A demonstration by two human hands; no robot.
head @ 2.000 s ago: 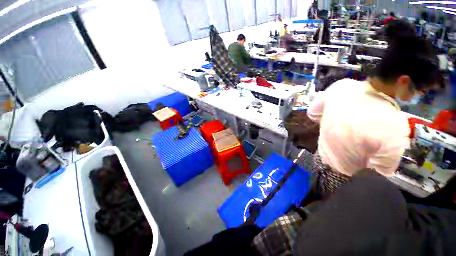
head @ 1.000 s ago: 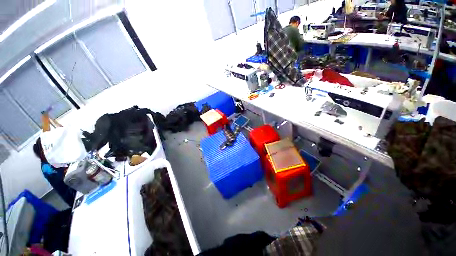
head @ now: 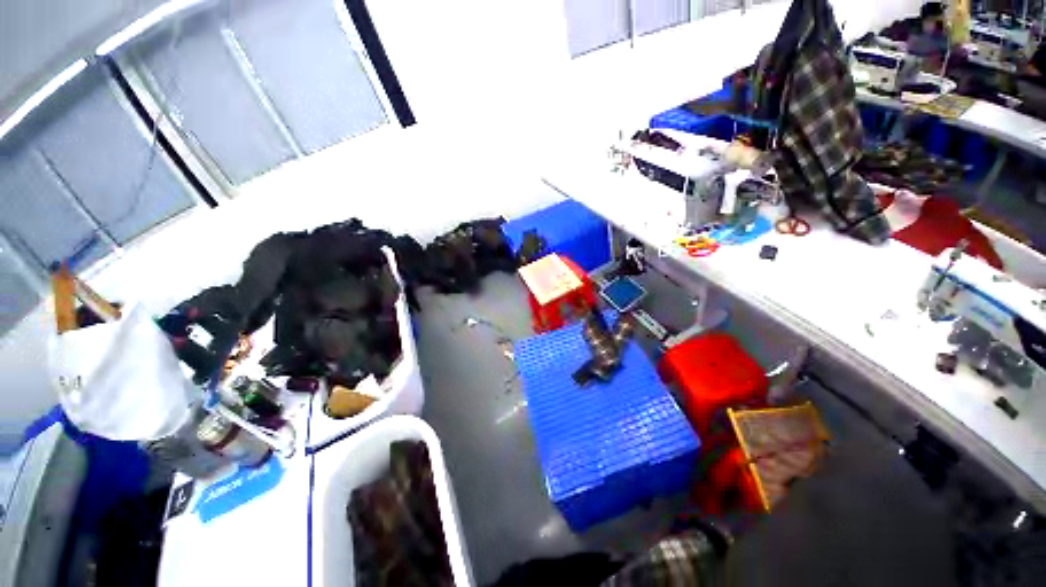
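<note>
A large dark grey garment [head: 860, 516] fills the bottom right, close to the camera, with a plaid edge [head: 671, 564] at its left. Black cloth [head: 556, 570] lies beside it at the bottom edge; I cannot tell if it is a sleeve. Neither of my hands shows; any hand on the garment is hidden under it or below the picture. Ahead, small plaid cut pieces [head: 605, 346] lie on an upturned blue crate [head: 614, 430].
Red stools [head: 713, 373] stand right of the crate, below a white sewing table [head: 791, 269]. White troughs [head: 453, 505] holding dark cloth stand left. Black garments [head: 327, 292] are heaped by the wall. A white bag [head: 121, 373] is at far left. Grey floor [head: 465, 355] shows between.
The view has turned left and moved nearer the blue crate and stools. The person in the pale top and the blue crate with white marks have left view. The carried dark garment stays at bottom right.
</note>
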